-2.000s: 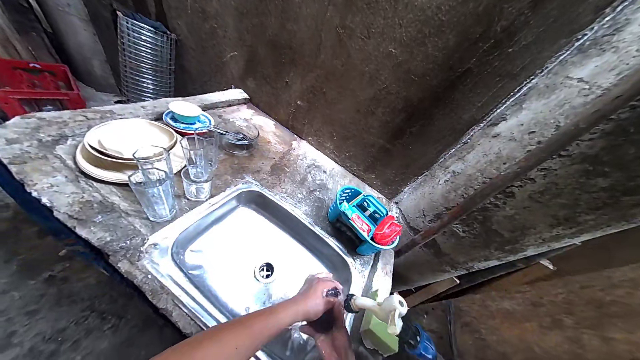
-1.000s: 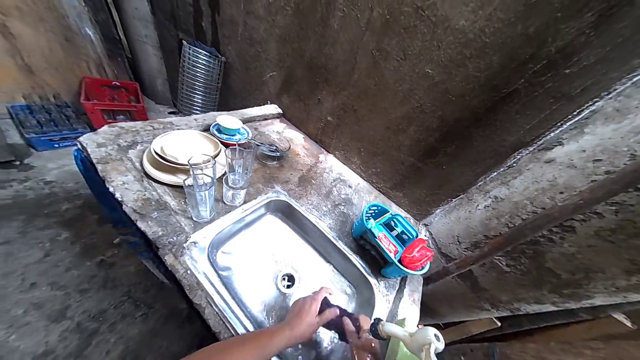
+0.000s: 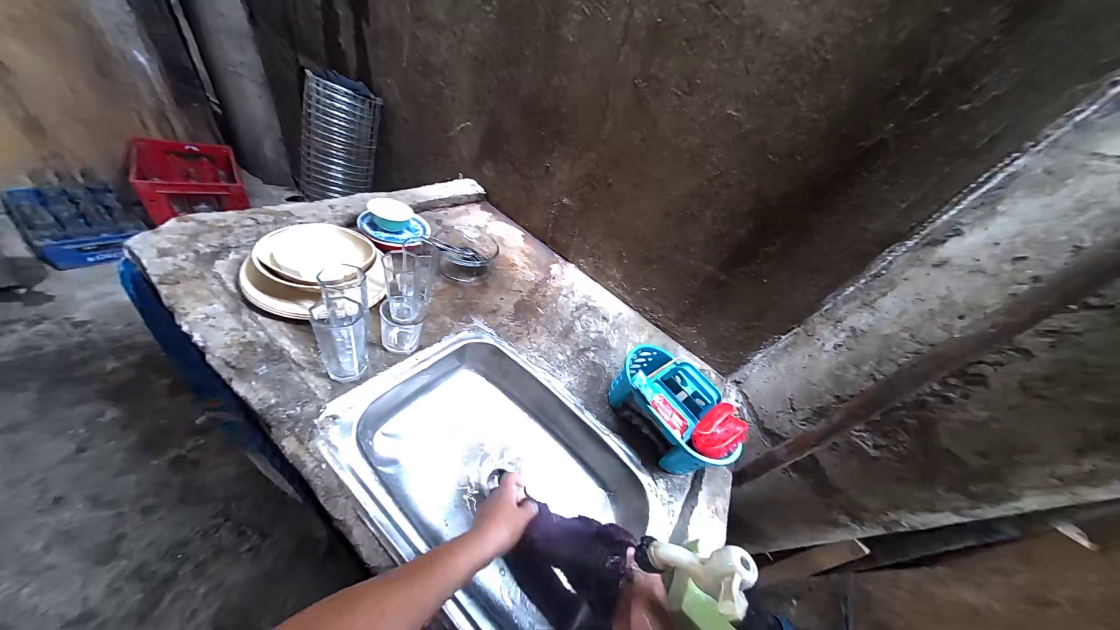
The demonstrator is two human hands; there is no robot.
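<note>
Over the stainless steel sink [image 3: 411, 472], my left hand [image 3: 506, 516] grips one end of a wet dark purple cloth [image 3: 573, 560] near the drain. My right hand [image 3: 643, 595], partly hidden by the cloth and the tap, holds the cloth's other side. Just right of it is the cream plastic tap [image 3: 709, 569]. The cloth hangs spread between both hands.
Beyond the sink stand drinking glasses [image 3: 341, 337], stacked cream plates [image 3: 311, 254], a small bowl [image 3: 390, 213] and a glass dish [image 3: 468, 258] with cutlery. A turquoise plastic basket [image 3: 678, 407] is at the right by the wall. Crates [image 3: 188, 175] lie on the floor.
The dark cloth, bunched between my hands before, is now stretched out wider. My left hand has moved away from the tap toward the drain. The view has shifted left.
</note>
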